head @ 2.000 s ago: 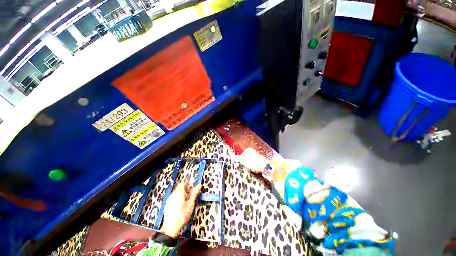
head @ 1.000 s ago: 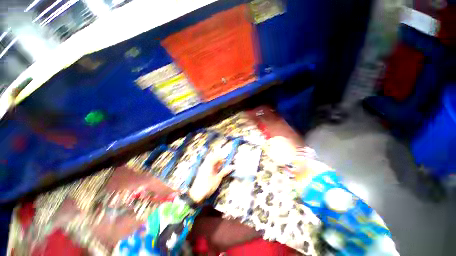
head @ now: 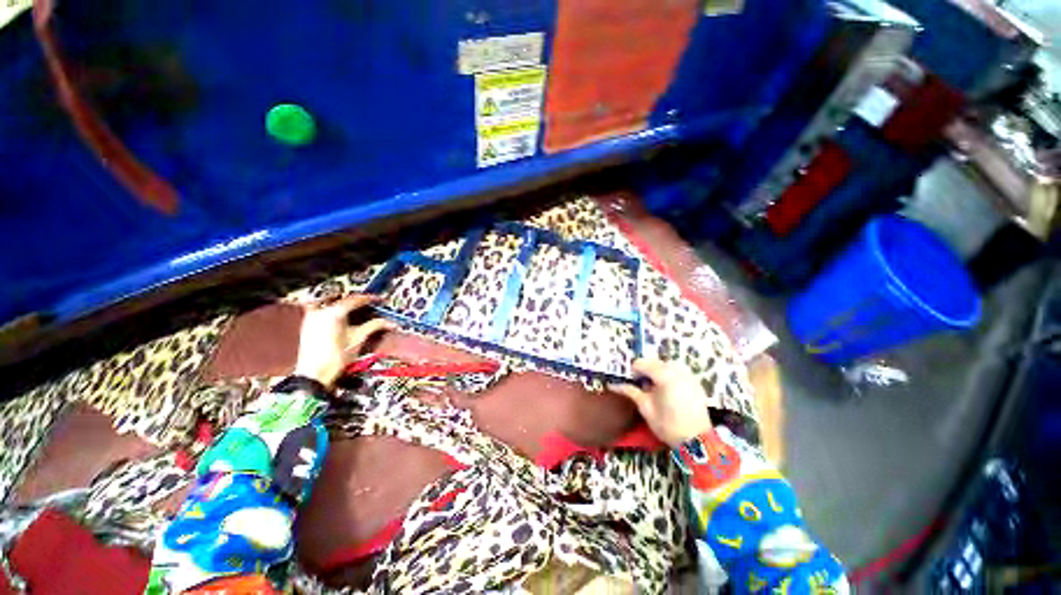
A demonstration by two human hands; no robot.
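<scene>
The blue-black cutting die (head: 507, 292) lies on the leopard-print sheet (head: 698, 330), close to the press. Leopard print shows between its cross bars. My left hand (head: 332, 338) is at the die's left near corner, with thumb and fingers around the frame edge. My right hand (head: 671, 401) grips the right near corner. Tangled leopard offcuts (head: 503, 522) with red edges lie in front of the die, and the brown-maroon cutting board (head: 367, 488) shows through the gaps.
The blue press beam (head: 384, 105) spans the top, with a green button, an orange-red sheet and warning labels. A blue waste bin (head: 890, 291) stands on the grey floor at right. A plain red patch (head: 72, 556) shows at lower left.
My left hand has moved from on top of the die to its left near corner. My right hand has moved from the sheet's far right edge to the die's right near corner. The view has turned.
</scene>
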